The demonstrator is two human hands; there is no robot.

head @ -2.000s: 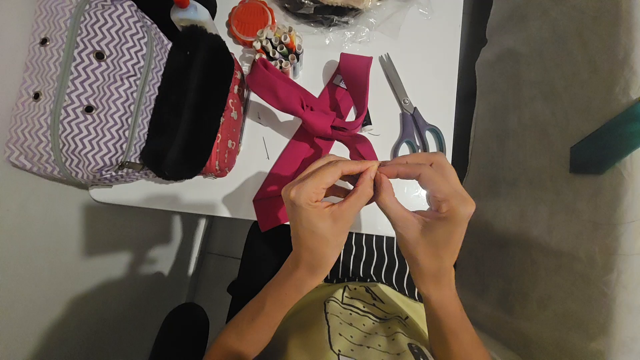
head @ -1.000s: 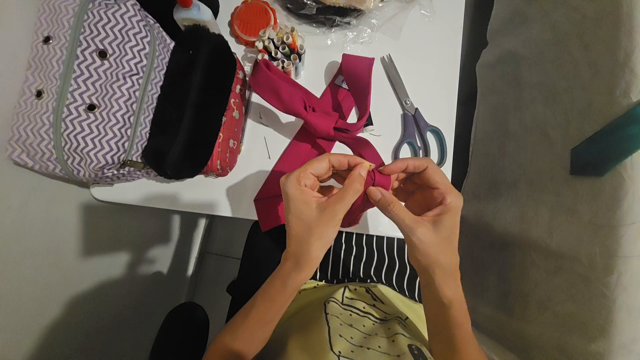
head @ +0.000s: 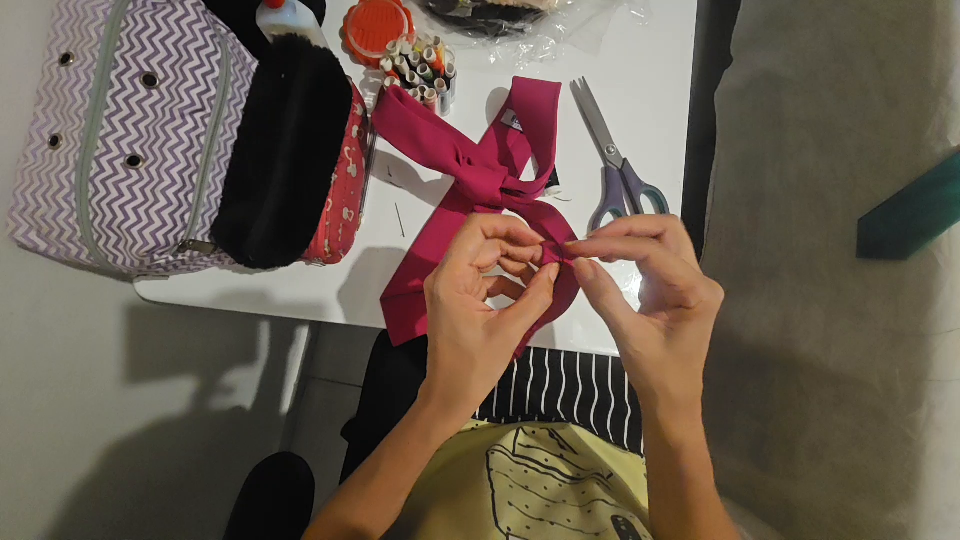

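A magenta necktie [head: 450, 225], knotted near its middle, lies on the white table. My left hand [head: 495, 281] pinches a small fold of its fabric between thumb and fingers near the table's front edge. Close against it on the right, my right hand [head: 645, 285] has thumb and index fingertips at the same spot; whether a needle or thread is between them is too small to tell. Scissors [head: 611, 154] with purple and teal handles lie just beyond my right hand, blades pointing away. A thin needle or pin [head: 400, 220] rests left of the tie.
At the left stand a zigzag-patterned bag [head: 150, 135], a black fuzzy item [head: 285, 150] and a red patterned case [head: 341, 187]. Behind the tie are several thread spools [head: 424, 71], a round red container [head: 377, 30] and clear plastic packaging [head: 525, 30]. A green tie end [head: 907, 214] shows at right.
Two seconds ago my fingertips met with little fabric visible between them; one second ago magenta fabric showed there. Now my left hand pinches the fabric and my right fingertips have shifted slightly.
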